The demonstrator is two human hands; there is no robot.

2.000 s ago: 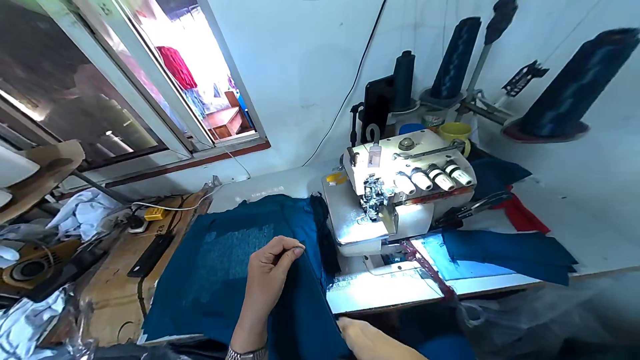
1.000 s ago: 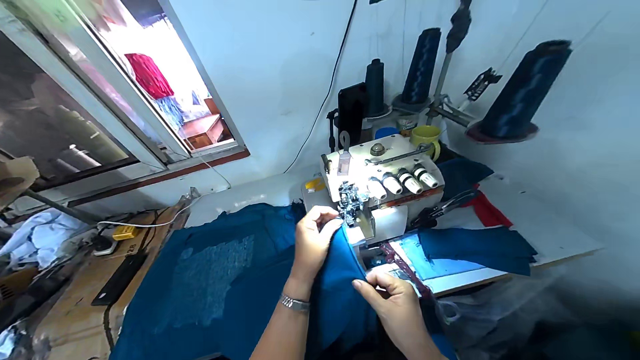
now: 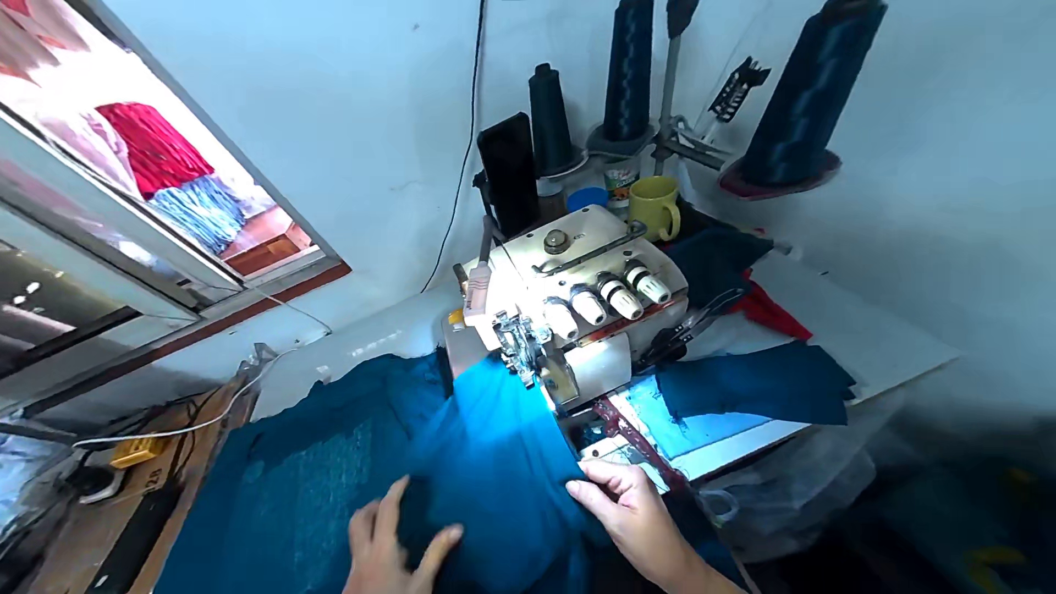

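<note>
A teal fabric piece [image 3: 495, 462] runs from under the presser foot area of a white overlock sewing machine [image 3: 590, 272] down toward me, lit by the machine's lamp. My right hand [image 3: 631, 511] pinches its right edge between thumb and fingers, below the needle area. Over the fabric's lower left part is my left hand [image 3: 400, 540], fingers and thumb spread, holding nothing. More teal fabric [image 3: 305, 495] is spread to the left, partly beneath that hand. The fabric hides the needle's contact point.
Dark thread cones [image 3: 804, 99] stand behind the machine, near a phone [image 3: 509, 173] and a yellow mug [image 3: 654, 206]. Black-handled scissors [image 3: 681, 334] lie to its right, by cut teal pieces [image 3: 759, 384] and red cloth [image 3: 771, 309]. A power strip [image 3: 136, 540] is at left.
My left hand has moved from beside the presser foot down toward me and its fingers have spread. The fabric reached the machine between the first and second frames. My right hand still pinches the edge.
</note>
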